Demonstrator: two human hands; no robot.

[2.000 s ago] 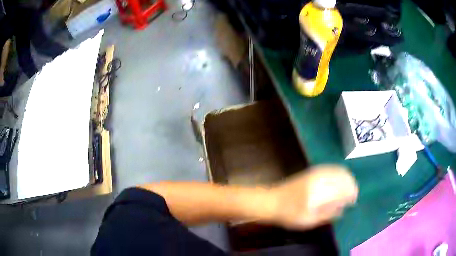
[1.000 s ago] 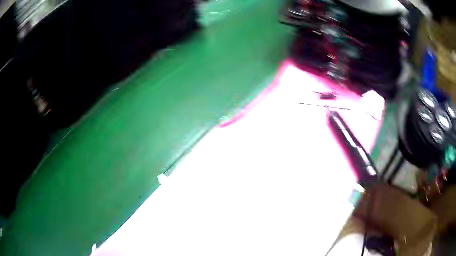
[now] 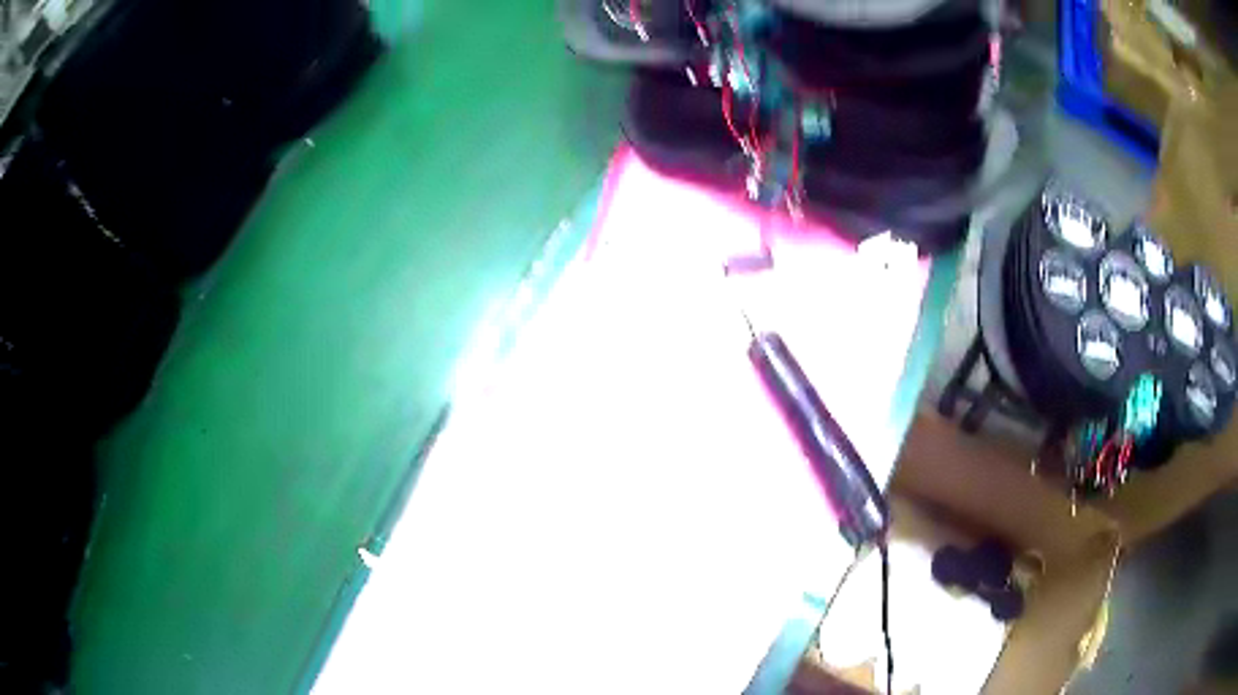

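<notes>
No hand is in view. A pink mat [image 3: 570, 475], glaring white, lies over the green bench in front of me. A long black cylinder, perhaps an electric screwdriver [image 3: 819, 441], lies on the mat's right part, its thin tip pointing up and left and a black cord running down from its lower end. A small dark part [image 3: 748, 264] lies above its tip. A small white thing [image 3: 889, 249] sits at the mat's far right corner.
Stacked black panels [image 3: 828, 129] with red wires and green boards stand beyond the mat. Another stack of panels with round parts [image 3: 1124, 292] is at the right, above an open carton [image 3: 1059, 502]. Dark stacks [image 3: 204, 136] line the green bench [image 3: 299, 394] at left. A blue edge [image 3: 1107, 102] shows at top right.
The view has swung from the bottle, white box and floor to the mat; since one second ago the mat and cylinder have shifted left in view. The bare forearm and fist seen earliest are gone.
</notes>
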